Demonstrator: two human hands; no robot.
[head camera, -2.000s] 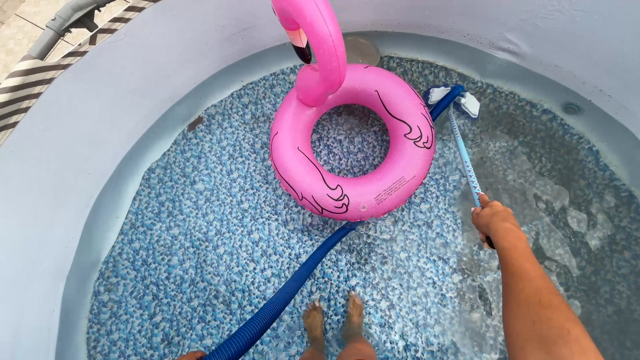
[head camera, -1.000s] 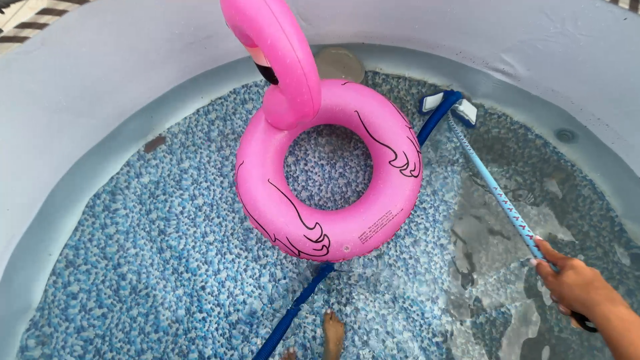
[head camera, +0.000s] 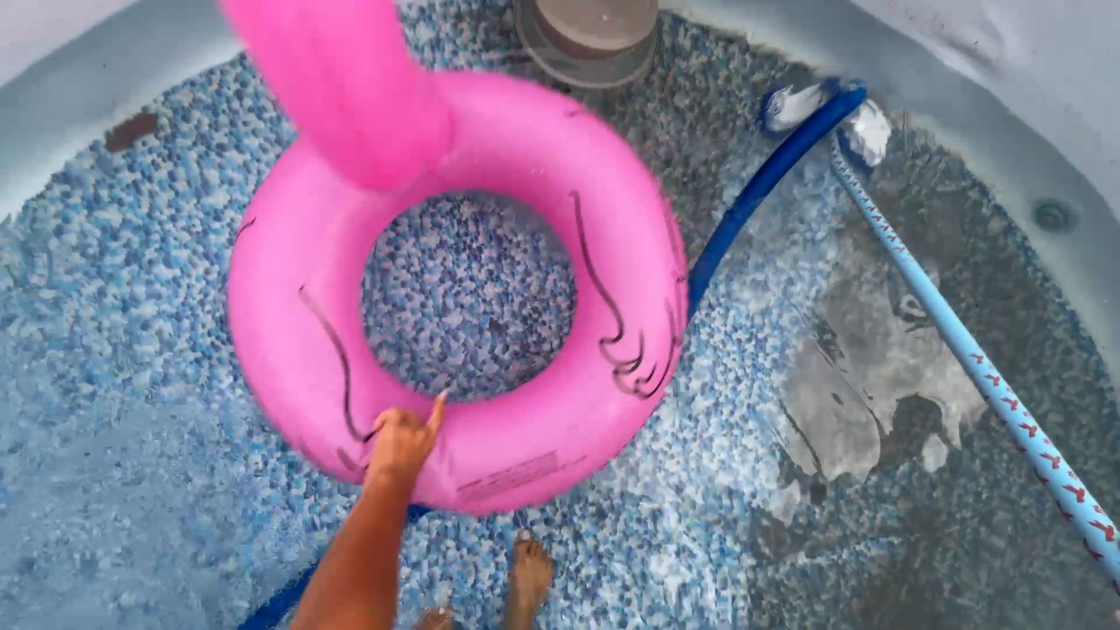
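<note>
In the head view, my left hand (head camera: 407, 446) is on the lower left of a pink inflatable flamingo ring (head camera: 534, 446), one digit stretched toward the hole; whether it grips the ring is unclear. The ring floats on the water, its neck rising at upper left and its head out of view. A blue pool hose (head camera: 752, 184) passes under the ring to a vacuum head (head camera: 866, 131) with white parts near the wall. From that head a light blue pole (head camera: 980, 350) with red marks runs to the right edge. My right hand is not visible.
The pool wall (head camera: 1032, 96) curves behind, with a round fitting (head camera: 1053, 215) at right. A round, beige-topped object (head camera: 595, 26) stands near the far wall. A brown patch (head camera: 131, 131) shows at left. My bare foot (head camera: 530, 573) is below the ring.
My left hand has come onto the ring, which sits larger in the view. My right hand, on the pole in both earlier frames, has left the view. The view has moved.
</note>
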